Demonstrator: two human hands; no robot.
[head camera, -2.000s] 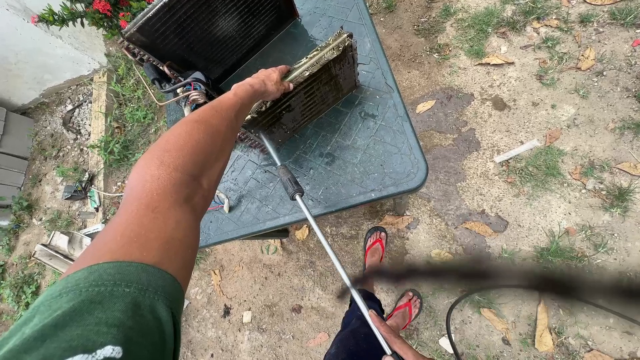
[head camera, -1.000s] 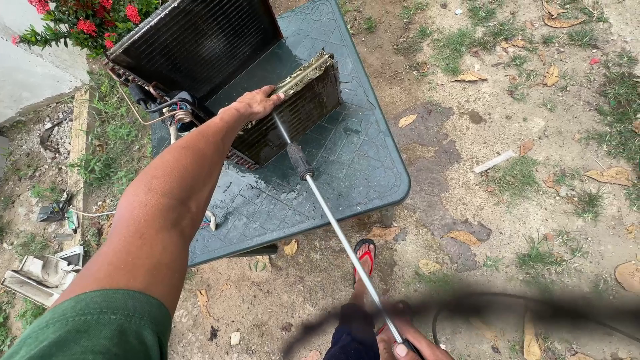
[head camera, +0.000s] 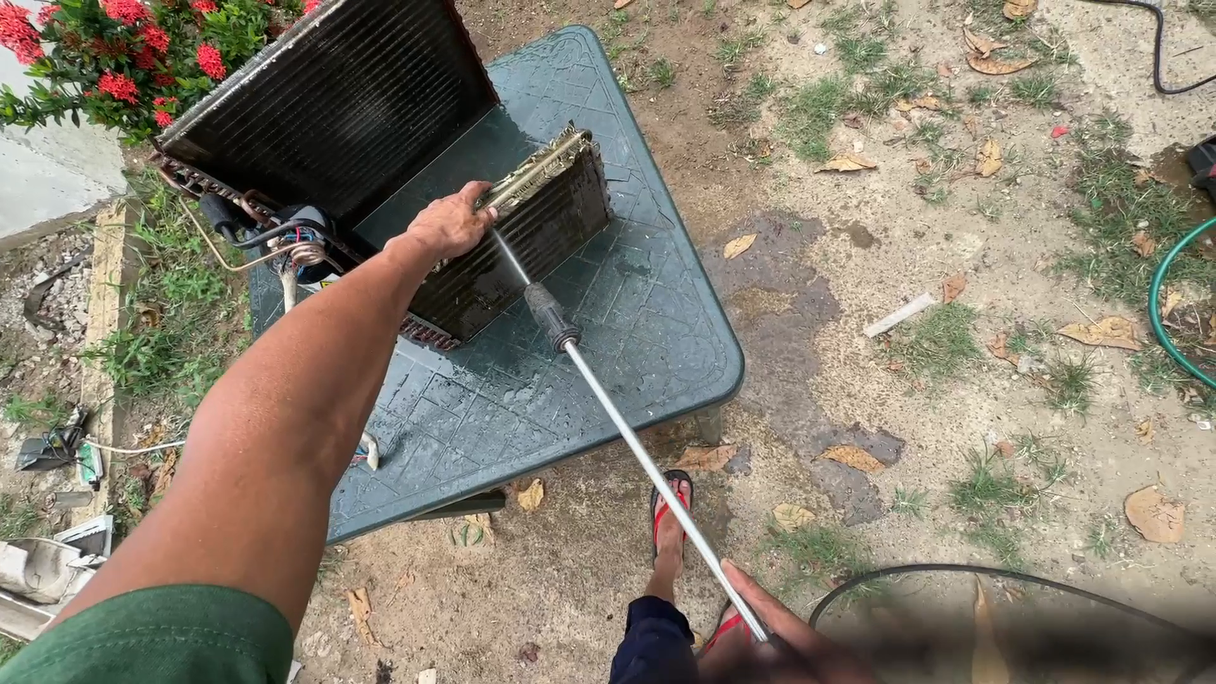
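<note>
My left hand (head camera: 454, 223) grips the top edge of a smaller finned heat-exchanger coil (head camera: 541, 242), which stands upright on a wet green plastic table (head camera: 665, 361). Behind it a larger dark finned coil (head camera: 332, 104) stands at an angle, with copper pipes and a bundle of wires (head camera: 304, 242) at its left. At the bottom, my right hand (head camera: 769, 617) is on the metal wand of a pressure washer (head camera: 655, 465); blur and the frame edge hide part of that hand. The wand's tip points at the smaller coil's face, just below my left hand.
A black hose (head camera: 959, 568) curves across the ground at lower right, and a green hose (head camera: 1161, 294) lies at the right edge. My feet in red-strapped flip-flops (head camera: 668, 513) are beside the table. Red flowers (head camera: 119, 85) grow at upper left; scrap parts (head camera: 47, 570) lie lower left.
The wand's tip has moved up along the smaller coil, close to my left hand. My left hand still holds the coil's top edge. The view has shifted somewhat.
</note>
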